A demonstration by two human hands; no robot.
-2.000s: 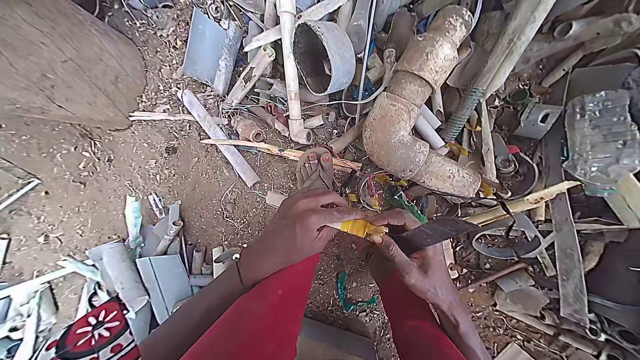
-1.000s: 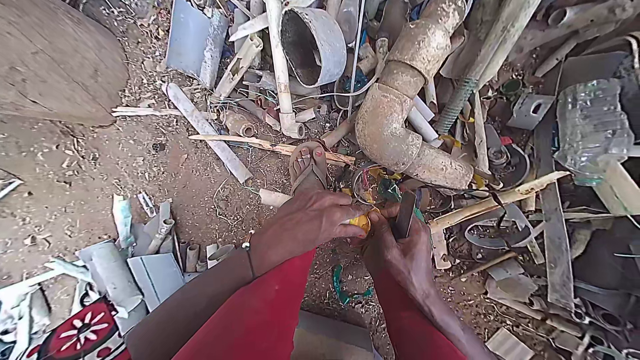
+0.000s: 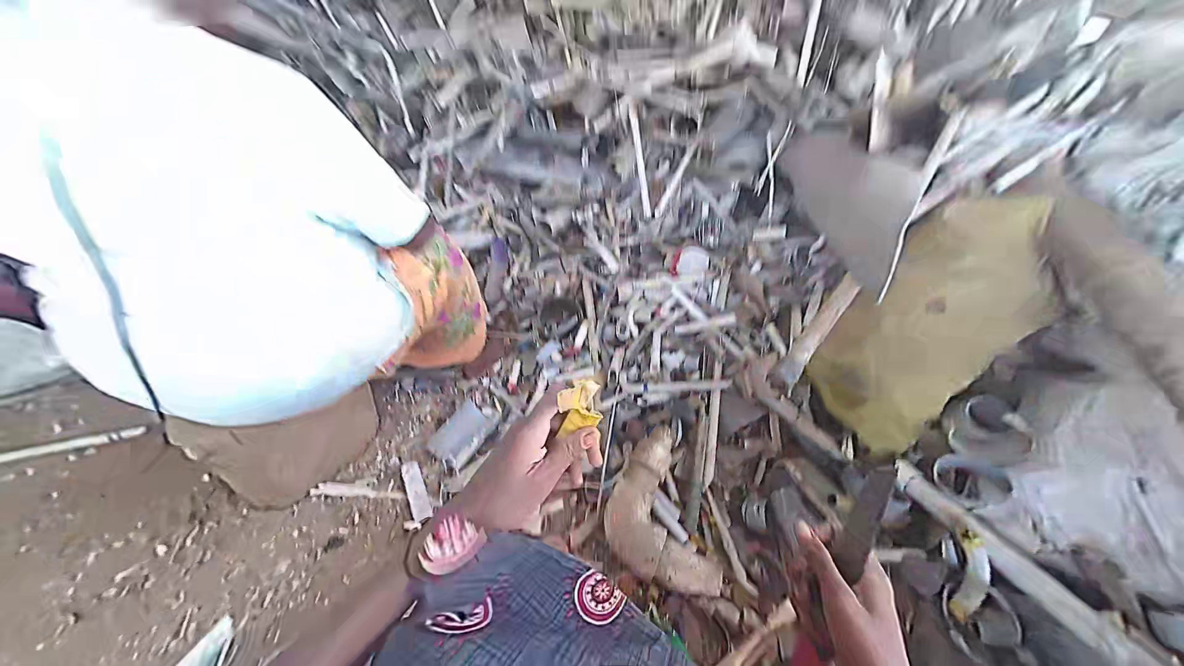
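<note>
Near the middle, my left hand [image 3: 541, 458] is closed around a crumpled yellow object [image 3: 580, 409], perhaps plastic or tape, which sticks out above the fingers. My right hand [image 3: 851, 601], at the lower right, grips a dark flat blade [image 3: 865, 523] that points up; its handle is hidden in the palm. The two hands are well apart. A dirty plastic pipe elbow [image 3: 647, 541] lies on the scrap between them. Patterned dark cloth [image 3: 527, 610] covers the bottom middle. The picture is blurred by motion.
Another person in a white garment [image 3: 231, 231] and orange flowered cloth [image 3: 444, 296] fills the upper left, beside a brown stump-like block [image 3: 277, 453]. Pipe pieces and sticks litter the ground ahead. A yellowish sheet or container [image 3: 934, 314] stands at the right.
My hands, close together at the yellow piece before, are now far apart, the blade with my right hand. The view has swung strongly, and another person now shows at the left.
</note>
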